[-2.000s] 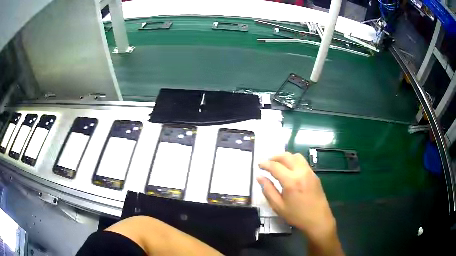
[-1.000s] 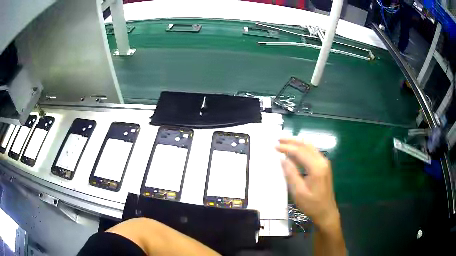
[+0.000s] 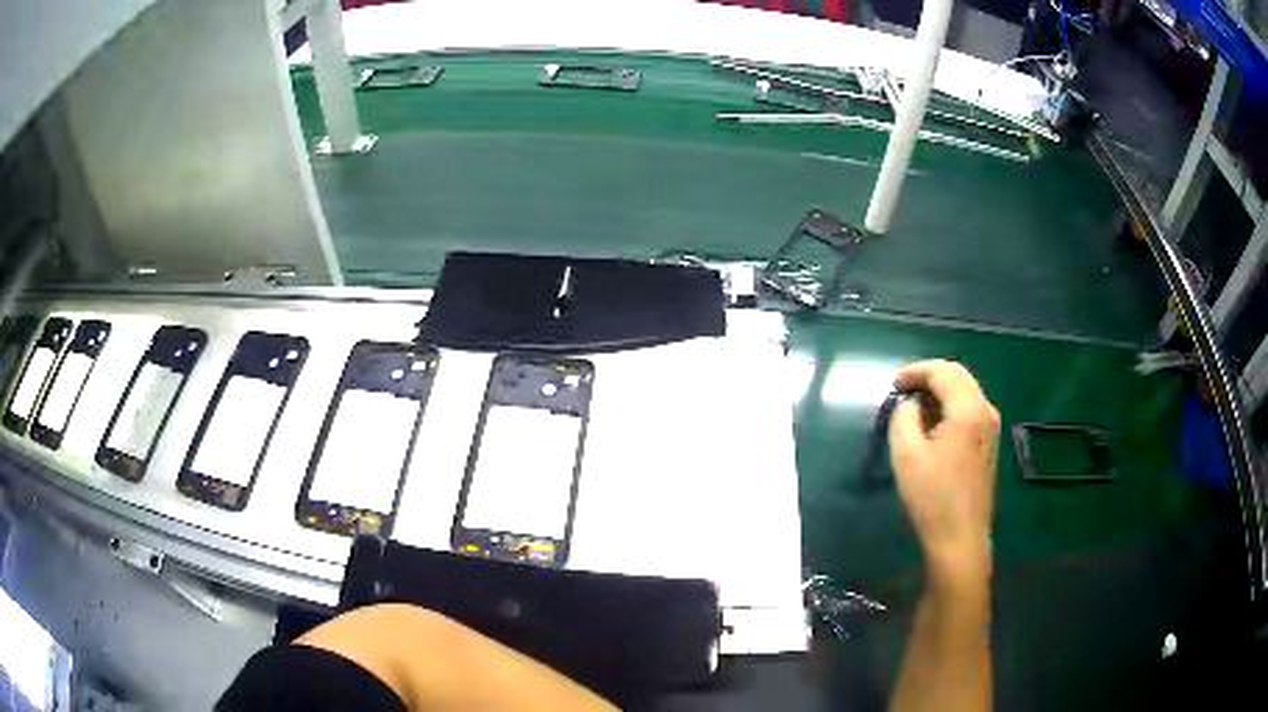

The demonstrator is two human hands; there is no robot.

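Black phone middle frames lie side by side along the white infeed belt [image 3: 681, 473]; the rightmost frame [image 3: 470, 459] is left of the belt's bare end. My right hand [image 3: 948, 452] is over the green conveyor, right of the belt, its fingers closed on a dark, thin piece [image 3: 886, 434] that looks like a frame seen nearly edge-on; it is blurred and partly hidden. Another frame [image 3: 1022, 452] lies on the green conveyor right of the hand. My left forearm [image 3: 431, 657] crosses the bottom edge; the left hand is out of view.
Black flaps lie at the belt's far edge [image 3: 487, 299] and near edge [image 3: 556, 605]. A set-aside frame [image 3: 839, 230] lies at an angle with clear scraps. A white post [image 3: 911, 118] stands beyond. Shiny scraps [image 3: 841, 604] lie by the belt's near corner. Machine housing [image 3: 195, 167] is at left.
The row of frames has moved left on the white belt. My right hand has moved right over the green conveyor and closed on the dark piece. The left forearm has barely moved.
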